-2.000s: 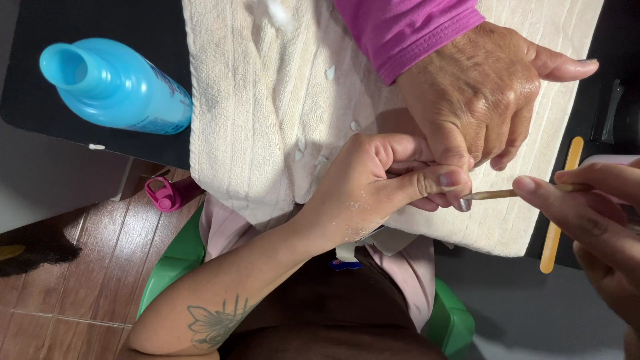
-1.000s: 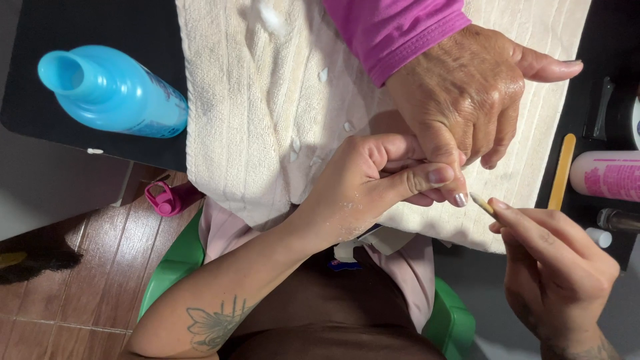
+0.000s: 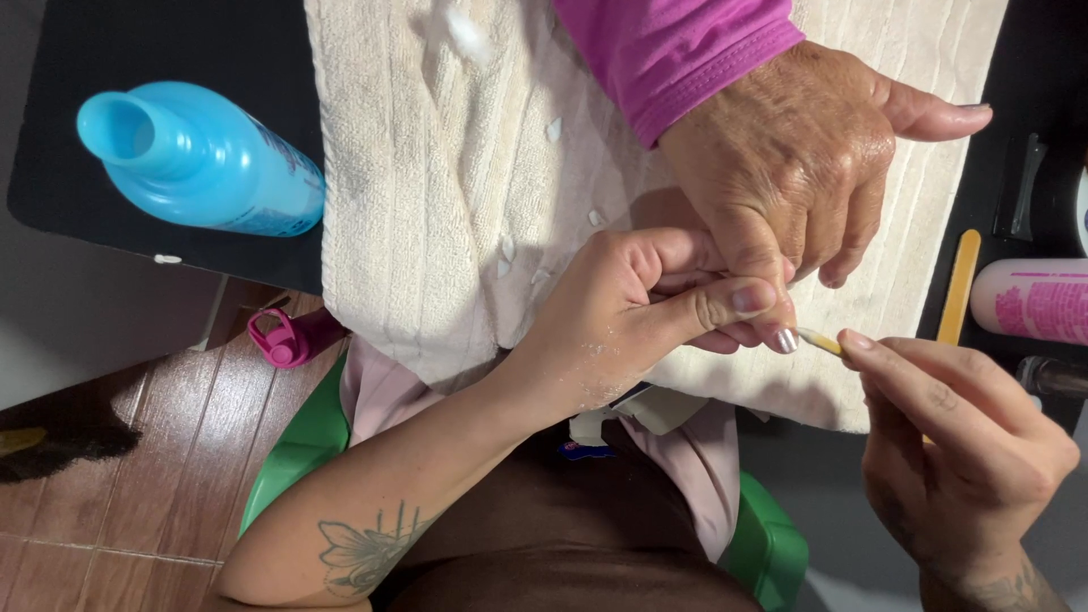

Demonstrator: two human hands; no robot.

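Note:
My left hand (image 3: 646, 314) holds a finger of another person's hand (image 3: 790, 161) between thumb and fingers. That finger's nail (image 3: 786, 341) has a shiny silvery look. In my right hand (image 3: 960, 425) is a thin stick (image 3: 820, 342), pinched by thumb and fingers, its pale pointed tip at the side of the nail. Whether the tip touches the skin I cannot tell. The other person's hand comes out of a magenta sleeve (image 3: 688, 59) and lies palm down over a cream towel (image 3: 399, 195), thumb stretched to the right.
A blue bottle (image 3: 212, 161) stands on the black tabletop (image 3: 59, 153) at left. Small white flakes and a cotton piece (image 3: 468, 36) lie on the towel. At right are a yellow nail file (image 3: 960, 285) and a pink-white bottle (image 3: 1037, 299). A magenta-lidded bottle (image 3: 285, 337) is low at left.
The stick was angled across from the right two seconds ago; my right hand has moved lower and now holds it near its tip. My left hand keeps hold of the same finger.

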